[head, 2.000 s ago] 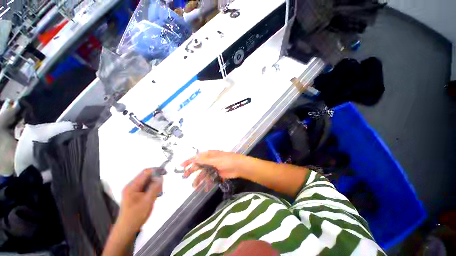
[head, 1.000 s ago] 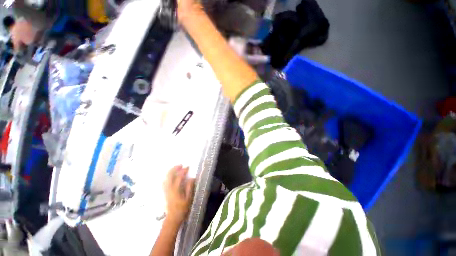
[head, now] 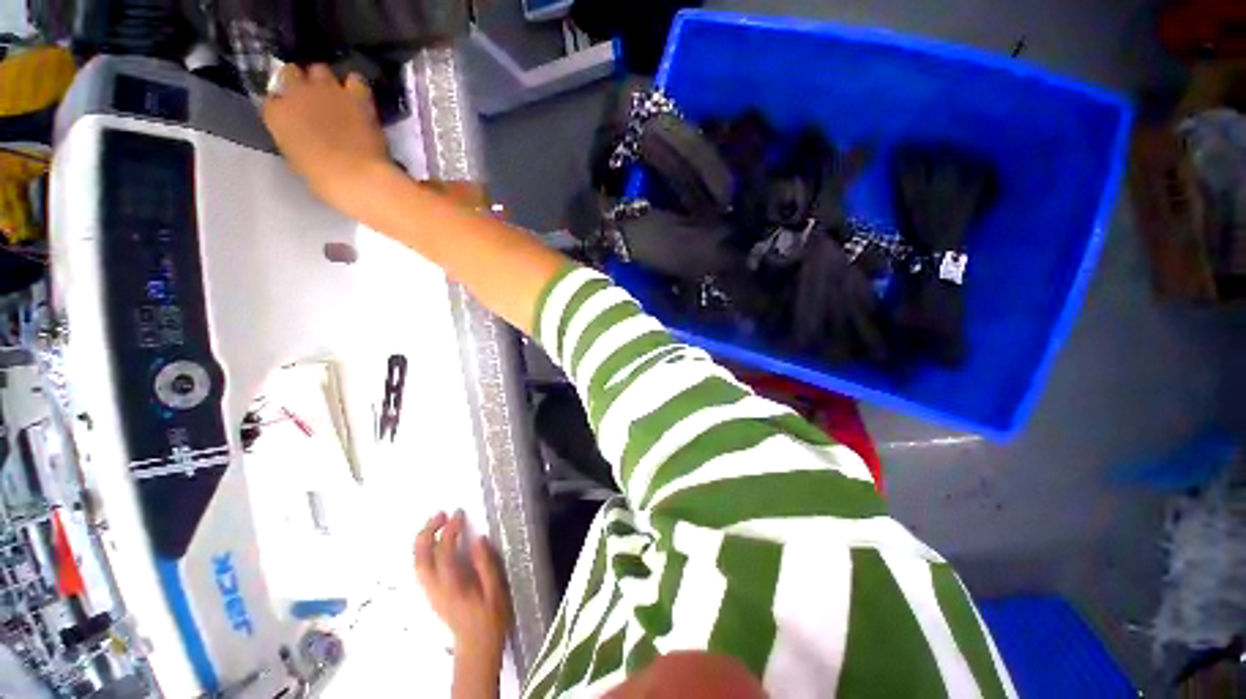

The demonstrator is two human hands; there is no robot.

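My right hand [head: 324, 134] reaches to the far end of the sewing table, at the edge of a dark fabric heap [head: 376, 25]. Its fingers are bent at the fabric; whether they grip it cannot be told. My left hand [head: 465, 585] rests empty on the white table near its front edge, fingers slightly apart. The white sewing machine [head: 260, 314] with JACK lettering stands on the left; its needle area is partly cut off at the bottom. Black thread snips [head: 392, 396] lie on the table between the machine and the ruler edge.
A blue bin [head: 1045, 273] on the floor at the right holds several dark tied bundles [head: 940, 205], one with a white tag. The edge ruler [head: 478, 341] runs along the table's front edge. Part of another blue crate [head: 1045, 649] shows at the lower right.
The view has swung right, bringing the blue bin fully in. My right hand has left the needle area and reached to the far fabric heap. My left hand, earlier holding something grey, is now empty.
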